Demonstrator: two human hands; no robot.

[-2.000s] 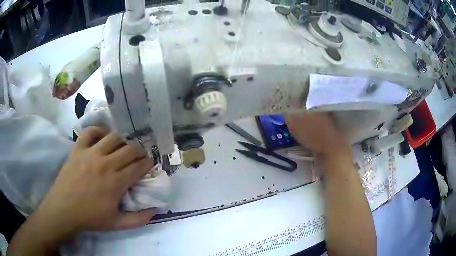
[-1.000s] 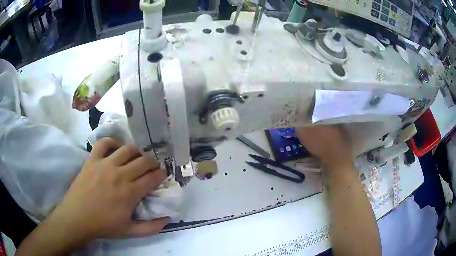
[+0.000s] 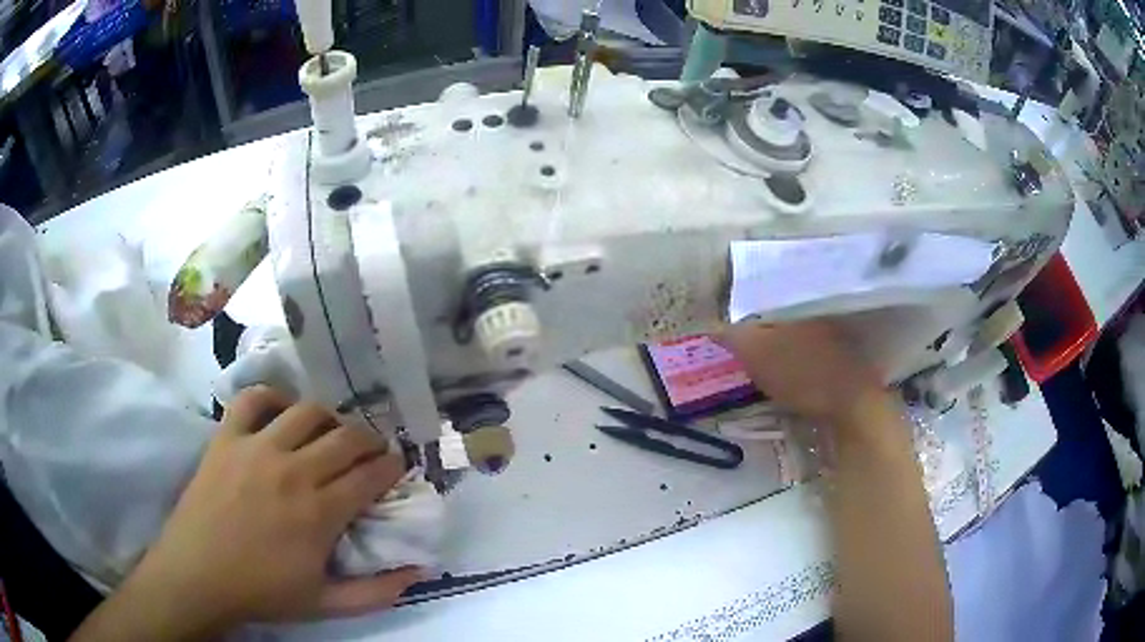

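My left hand lies on a bunched piece of white lining fabric beside the needle area, fingers bent and pressing on it. My right hand reaches under the arm of the sewing machine, at the right end of the phone; its fingertips are hidden or blurred. The phone screen is lit pink. Black thread snips lie on the bed in front of the phone, beside a thin grey metal piece. More white fabric spreads at the left.
A patterned cloth pad lies behind the machine's left end. A red basket stands at the right. A white paper slip is on the arm. A control panel is at the top. Printed marks run along the table's front edge.
The phone screen has changed from dark with icons to pink. The camera view has shifted slightly. My left hand stays on the white fabric and my right hand stays by the phone.
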